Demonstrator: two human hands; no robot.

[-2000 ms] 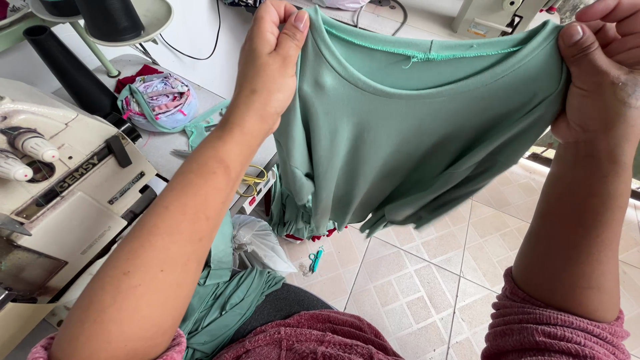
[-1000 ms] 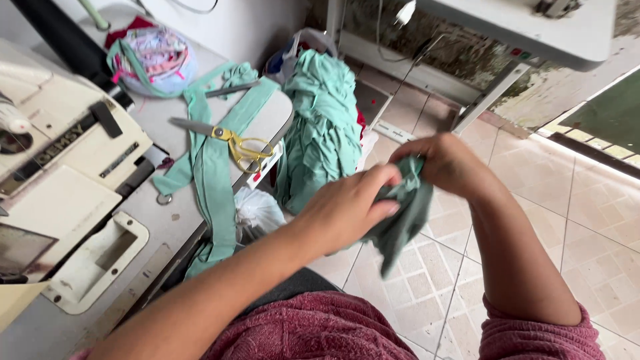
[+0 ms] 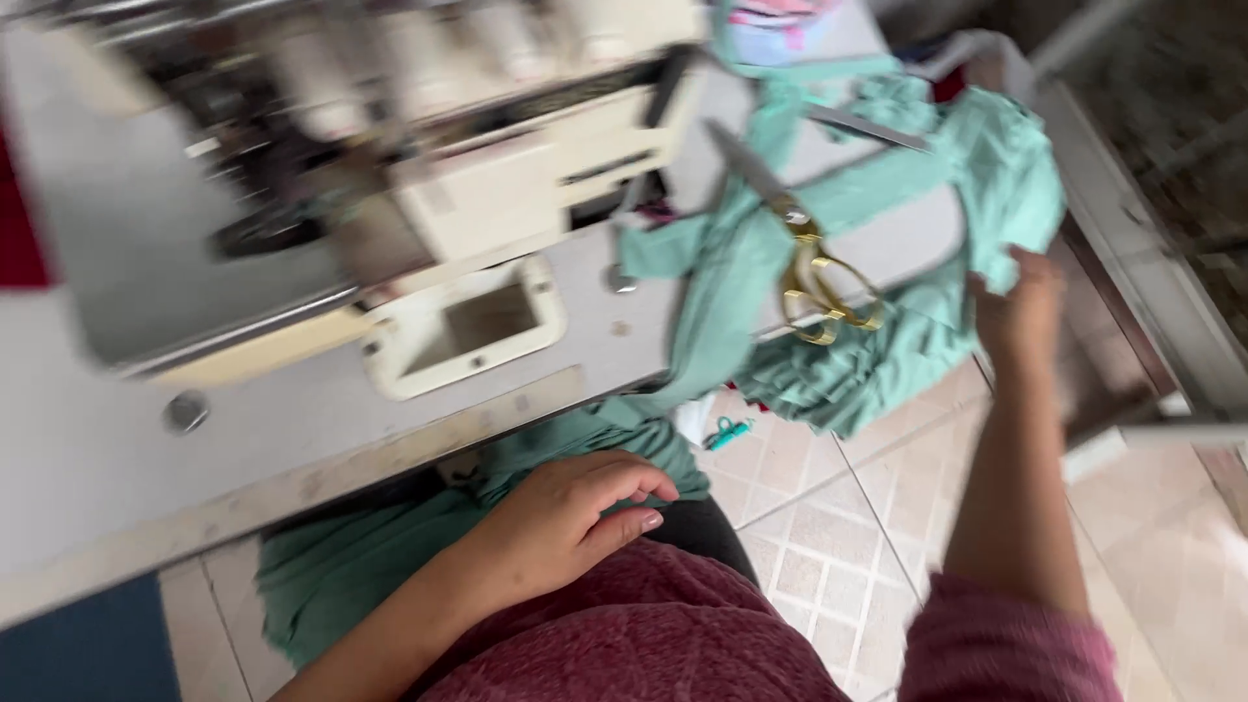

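My left hand (image 3: 585, 517) rests with curled fingers over my lap, next to dark green fabric (image 3: 370, 556), and nothing shows in it. At the right, my right hand (image 3: 1019, 292) is blurred and touches the pile of mint-green garments (image 3: 1004, 175) by the table's end; whether its fingers grip the cloth cannot be told. Between the pile and the sewing machine (image 3: 507, 195), gold-handled fabric scissors (image 3: 799, 229) lie on mint fabric strips (image 3: 731, 283). A second metal blade (image 3: 868, 127) lies farther back.
The white sewing table (image 3: 244, 448) runs along the left, with an open recess frame (image 3: 468, 327) in its top. A pink and blue bundle (image 3: 780, 29) sits at the back. Small teal thread snips (image 3: 726, 434) lie on the tiled floor (image 3: 829, 556). A metal table frame (image 3: 1141, 234) stands right.
Two seconds ago both hands held a green garment up; one second ago they bunched it together. Now my hands are apart, the right at the mint pile. The view has swung toward the machine.
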